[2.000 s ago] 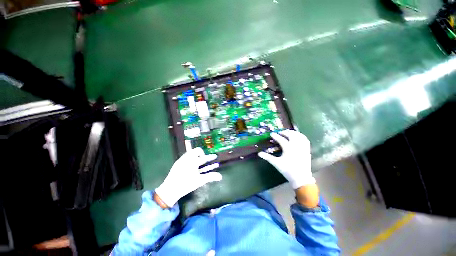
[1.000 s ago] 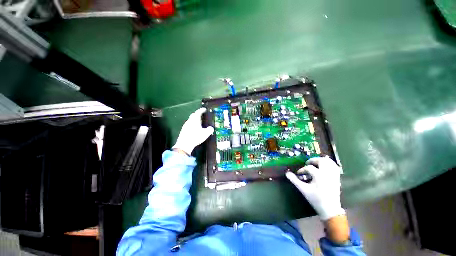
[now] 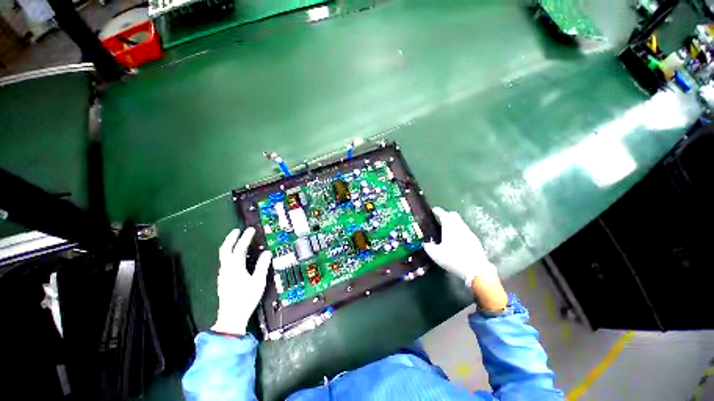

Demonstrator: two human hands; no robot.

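A black carrier lies on the green bench, slightly turned. It holds a green circuit board with its white, blue, brown and black parts facing up. Two blue and silver clips stick out at its far edge; more silver pieces lie along the near edge. My left hand, in a white glove, is at the carrier's left edge, thumb on the frame, fingers spread along it. My right hand, also gloved, is around the right edge near the near corner. The fingertips under the edges are hidden.
Black totes with black strips stand at the left. A red bin is at the far left. Another board and a carrier with parts are at the far right. Black crates stand at the right.
The right hand has moved from the near edge to the right edge. The left hand has moved lower along the left edge, with its fingers more spread. The view has shifted.
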